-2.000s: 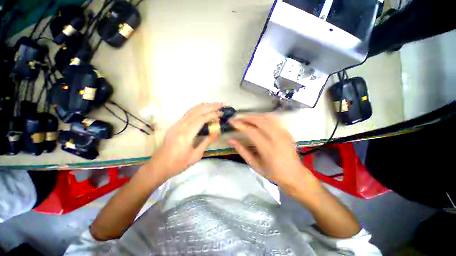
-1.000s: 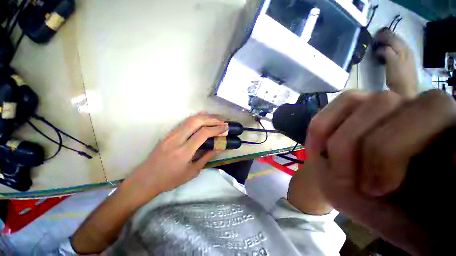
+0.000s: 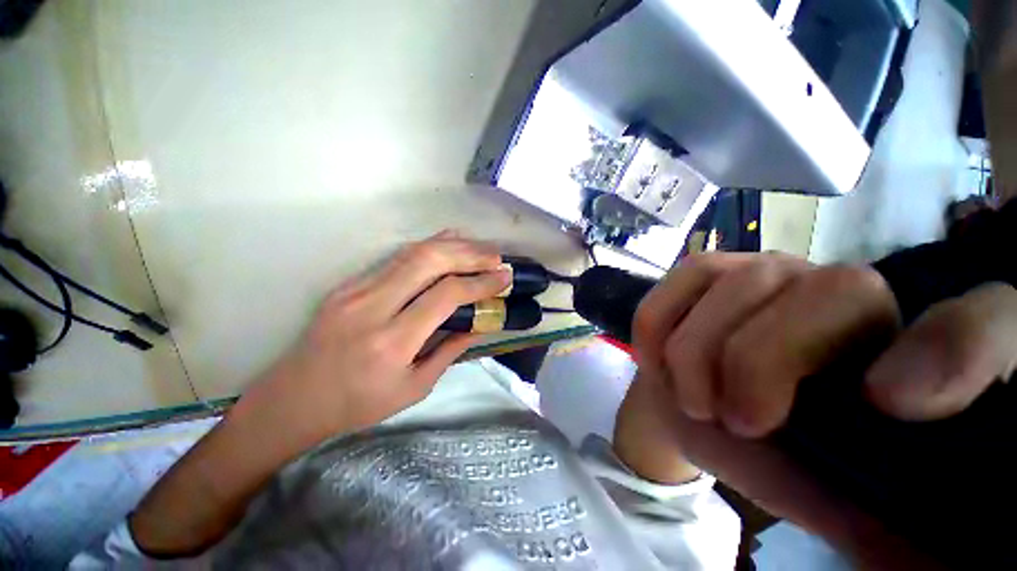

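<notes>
A pair of black pods with pale tape lies side by side at the bench's front edge. My left hand is closed over them, covering their left part. My right hand is large and near the camera, its fingers wrapped around a black electric screwdriver. The driver's narrow end points left toward the pods; its bit cannot be made out. The screw feeder stands beyond my hands, with its shiny metal screw pickup on the front ledge.
Thin black leads with plugs lie on the bench at the left, beside dark units cut off by the frame edge. Another black unit shows partly behind the feeder's right side. The green bench edge runs along the front.
Two seconds ago both hands were at the pods; my right hand now holds the screwdriver. Since one second ago, it has moved left, closer to the pods. The view has shifted and the left hand stays on them.
</notes>
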